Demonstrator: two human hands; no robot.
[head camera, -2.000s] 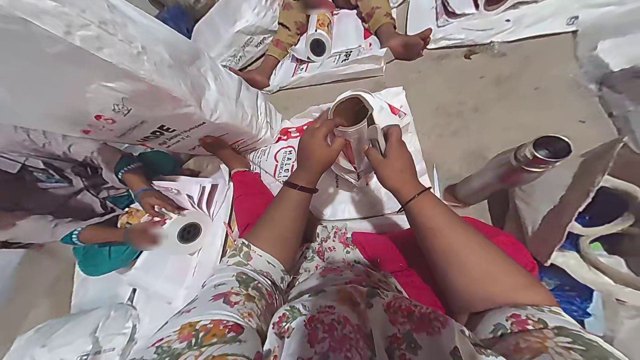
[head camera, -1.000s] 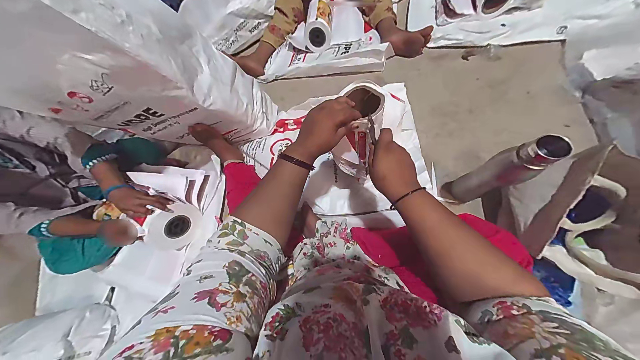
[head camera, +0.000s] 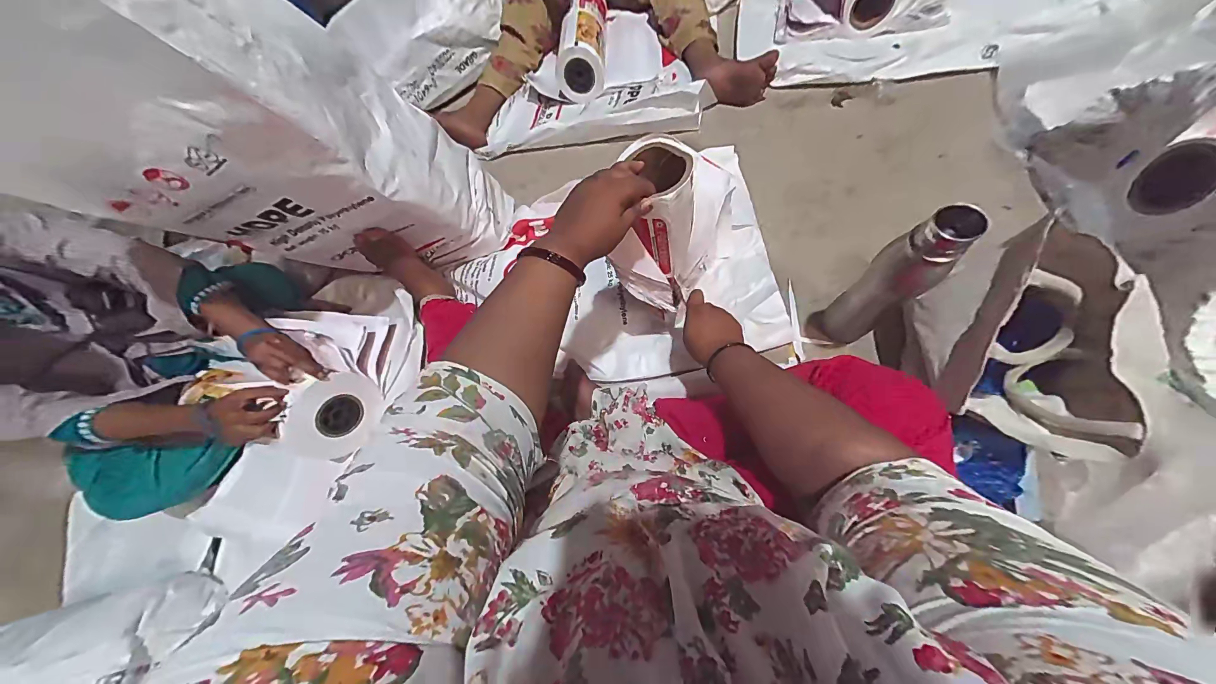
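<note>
A roll of white film with a brown cardboard core (head camera: 676, 204) lies before me on a printed white plastic sack (head camera: 750, 285). My left hand (head camera: 603, 209) grips the roll's far end, its fingers at the mouth of the core. At the near end, my right hand (head camera: 711, 328) is closed at the edge of the white film; whether it holds a small tool there I cannot tell. A red printed patch shows on the film between my hands.
A silvery bottle-like cylinder (head camera: 898, 275) leans at the right, near an open sack (head camera: 997, 351) with loops of material. At the left, a co-worker's hands touch a white roll (head camera: 366, 413). A large printed sack (head camera: 313, 180) stands behind. Across from me another person sits with a roll (head camera: 581, 47).
My right hand has moved down from the roll's upper part to its near end, apart from my left hand. My left hand stays by the core.
</note>
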